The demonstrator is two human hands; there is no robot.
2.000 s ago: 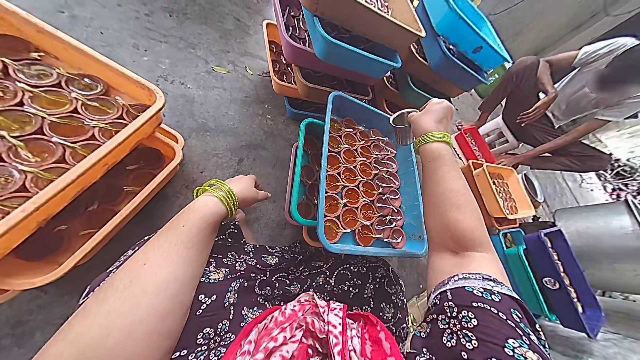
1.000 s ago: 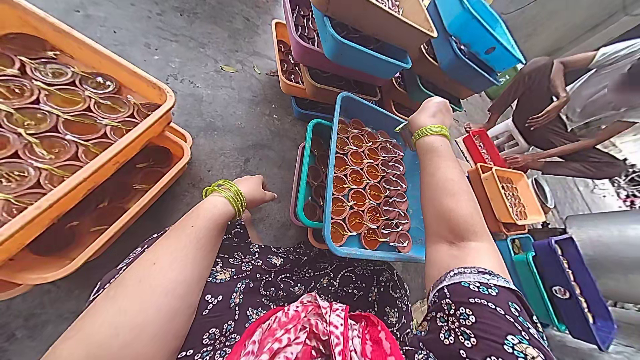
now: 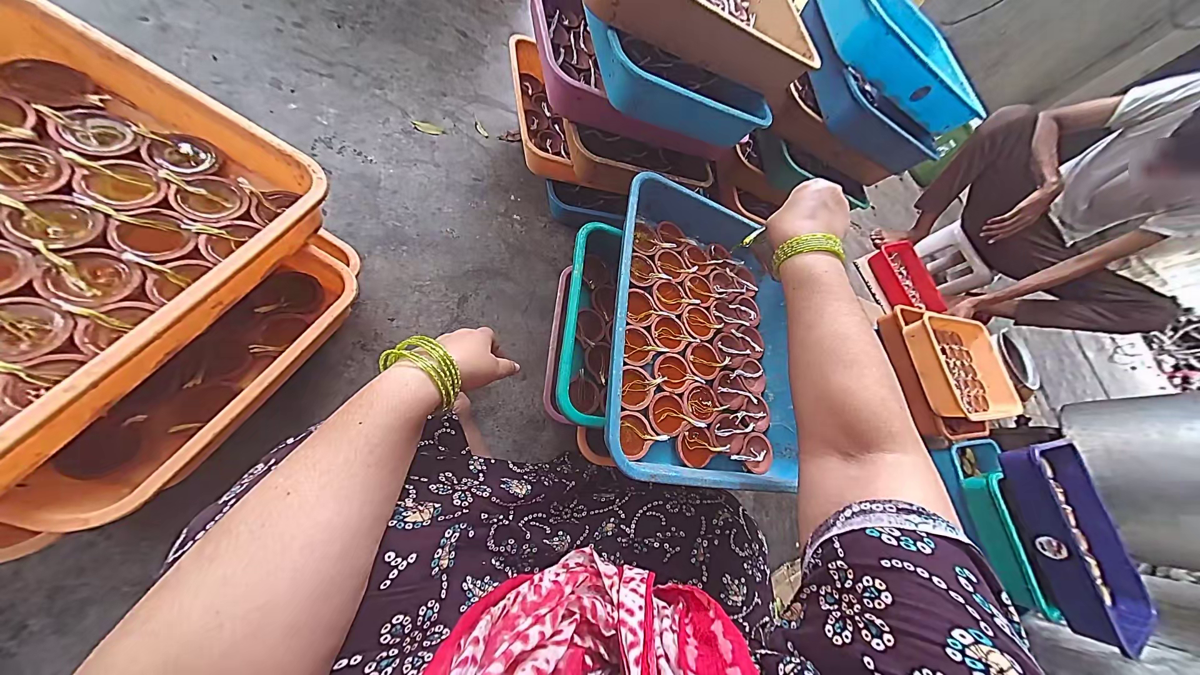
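Observation:
My right hand (image 3: 808, 214) is closed above the upper right rim of a blue plastic tray (image 3: 630, 328). Only a bit of the small metal cup (image 3: 753, 237) in its grip shows past the fingers, the rest being hidden. Rows of small clay lamps (image 3: 671, 370) with cotton wicks sit in this tray. Those in the left rows hold orange-yellow liquid; the right rows overlap and lean, with pale wicks showing. My left hand (image 3: 476, 358), loosely curled with its thumb apart, is empty over the floor between the blue tray and an orange tray (image 3: 272, 155) of filled lamps.
Teal (image 3: 565, 347) and pink trays lie under the blue one. Stacked trays (image 3: 675, 103) stand beyond it. At the right, a person (image 3: 1022, 187) sits by a red tray (image 3: 907, 277), with orange and purple trays (image 3: 1078, 544) and a large metal vessel (image 3: 1134, 469) nearer me.
My right hand has turned, and the metal cup, plainly seen two seconds ago, is now mostly hidden. It stays near the blue tray's upper right rim. My left hand has barely moved.

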